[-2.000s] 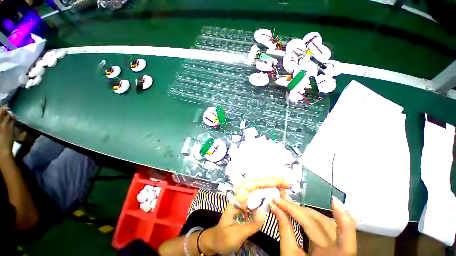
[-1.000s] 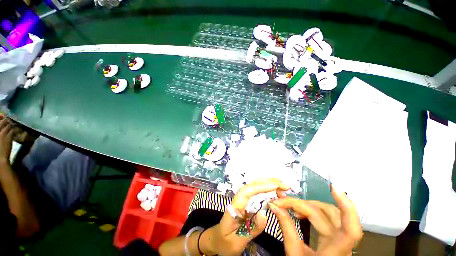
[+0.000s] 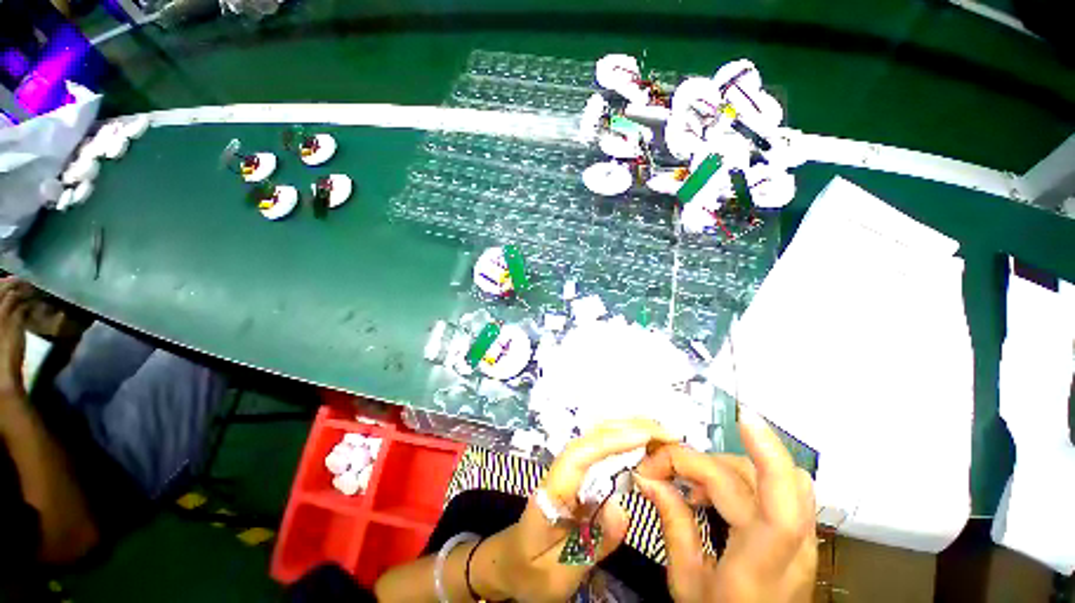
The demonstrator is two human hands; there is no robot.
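Observation:
My left hand (image 3: pixel 554 507) holds a white housing (image 3: pixel 607 475) at the bench's front edge. A green circuit board (image 3: pixel 579 544) hangs from it on dark and red wires below the fingers. My right hand (image 3: pixel 719 501) has its thumb and index finger pinched at the housing's right side; whether a small piece is between them is hidden. White adhesive pads (image 3: pixel 619 377) lie heaped just beyond my hands. Two housings with green boards, an upper one (image 3: pixel 493 272) and a lower one (image 3: pixel 507 353), lie left of the heap.
Clear blister trays (image 3: pixel 519 177) bear a pile of unfinished assemblies (image 3: pixel 707 130). Several assemblies (image 3: pixel 277 203) stand at left, with a dark thin tool (image 3: pixel 98 251) beyond. White sheets (image 3: pixel 866 377) lie at right. A red bin (image 3: pixel 401 477) is below the edge. A neighbour's arm (image 3: pixel 35 436) shows left.
The circuit board now hangs more visibly below my left hand. My right hand has shifted slightly left, its fingers still at the housing. The things on the bench have not been moved.

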